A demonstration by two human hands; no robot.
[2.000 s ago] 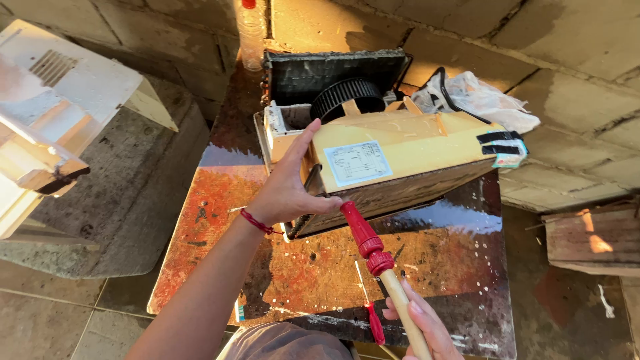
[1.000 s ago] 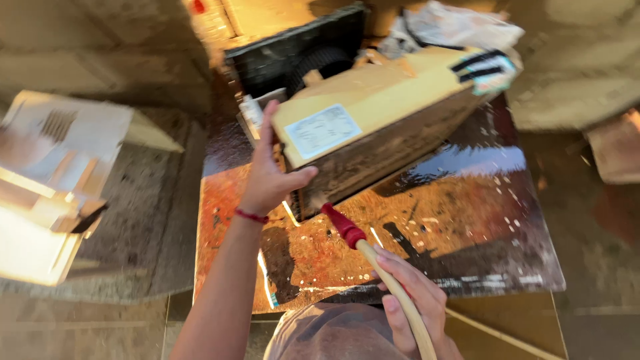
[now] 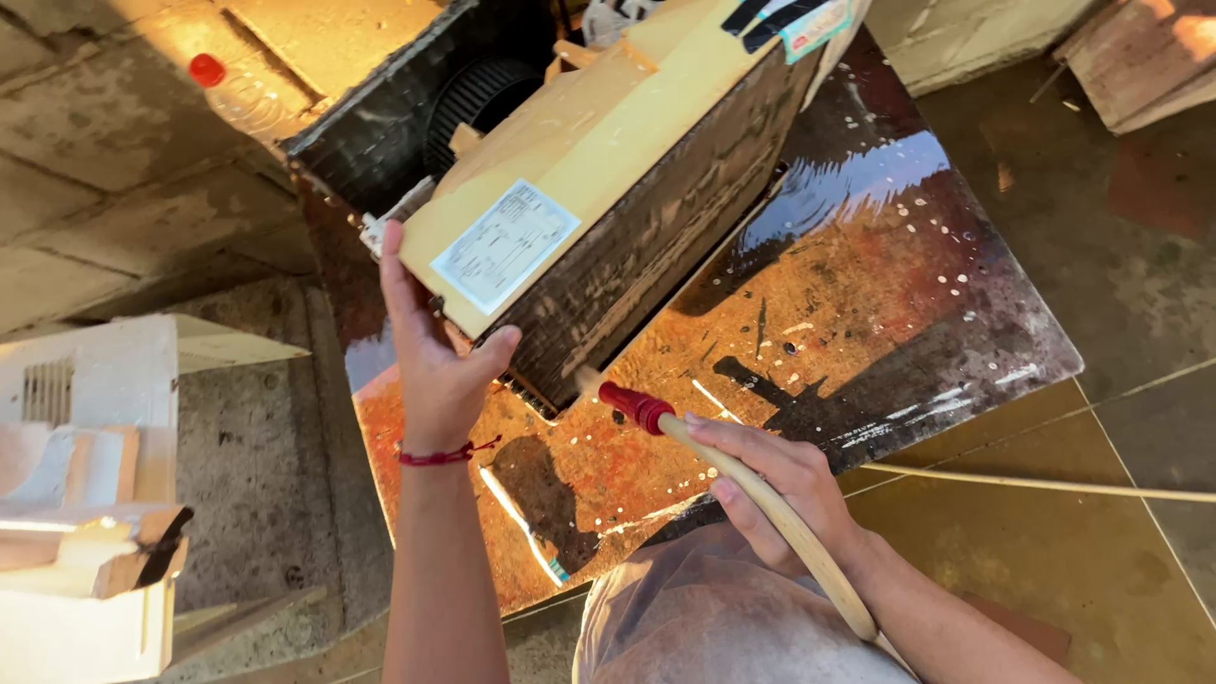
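My left hand (image 3: 442, 366) grips the near left corner of a yellowed plastic appliance housing (image 3: 579, 142), thumb on its dark, dirty finned side (image 3: 665, 228). The housing stands tilted on the wet table, with a printed label (image 3: 505, 245) on its top face. Behind it a black ribbed blower wheel (image 3: 475, 104) sits by a dark panel (image 3: 380, 133). My right hand (image 3: 788, 484) holds a pale hose (image 3: 769, 503) with a red plastic nozzle (image 3: 635, 407). The nozzle's tip is close to the finned side's lower edge, and a little water spray shows there.
The wet, stained table (image 3: 855, 313) lies under the housing. A clear bottle with a red cap (image 3: 237, 95) is by the block wall. White plastic parts (image 3: 85, 456) rest on a concrete block (image 3: 256, 475) at left. The hose (image 3: 1035, 483) trails over the tiled floor at right.
The housing has been turned and tilted, with its dark finned side showing more. The nozzle has moved from near my left thumb to below the finned side. The view has shifted and rotated.
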